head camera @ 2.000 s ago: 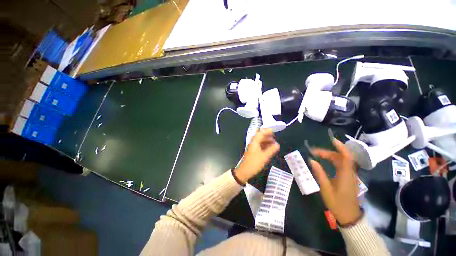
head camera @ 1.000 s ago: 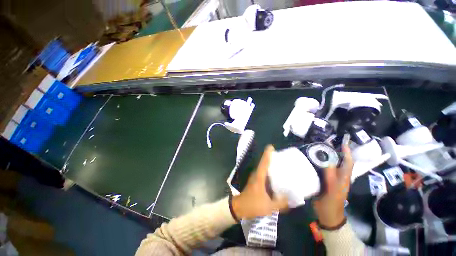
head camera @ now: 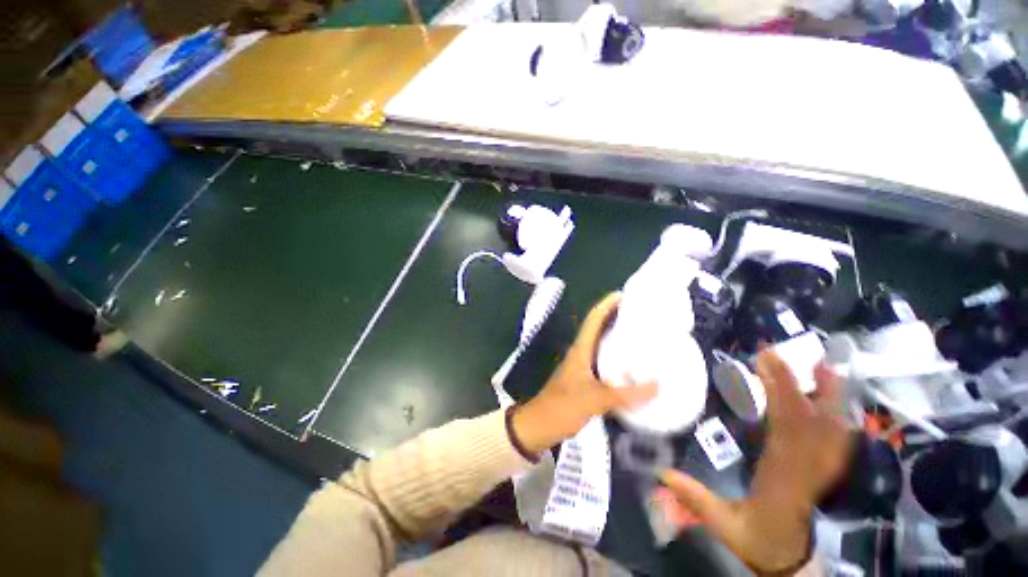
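My left hand [head camera: 581,383] is closed around a white security camera [head camera: 659,349] and holds it above the bench; its dark ball head shows blurred at the lower end. My right hand [head camera: 778,468] is just right of it, blurred, with fingers spread and apart from the camera; I see nothing held in it. The label strip [head camera: 577,485] lies below my left hand and runs up to the left. A QR code label [head camera: 717,442] is between my hands. A white camera with a thin cable [head camera: 538,239] lies beyond the strip.
Several white-and-black cameras [head camera: 953,473] crowd the bench's right side. An orange tag [head camera: 674,509] lies near my right hand. A raised white-topped line [head camera: 721,96] runs along the back, with one camera [head camera: 614,40] on it. Blue boxes [head camera: 85,163] stand at the far left.
Since two seconds ago, my left hand has taken hold of a camera. In the last second the camera has turned, ball end downward, and my right hand has come away from it with fingers spread.
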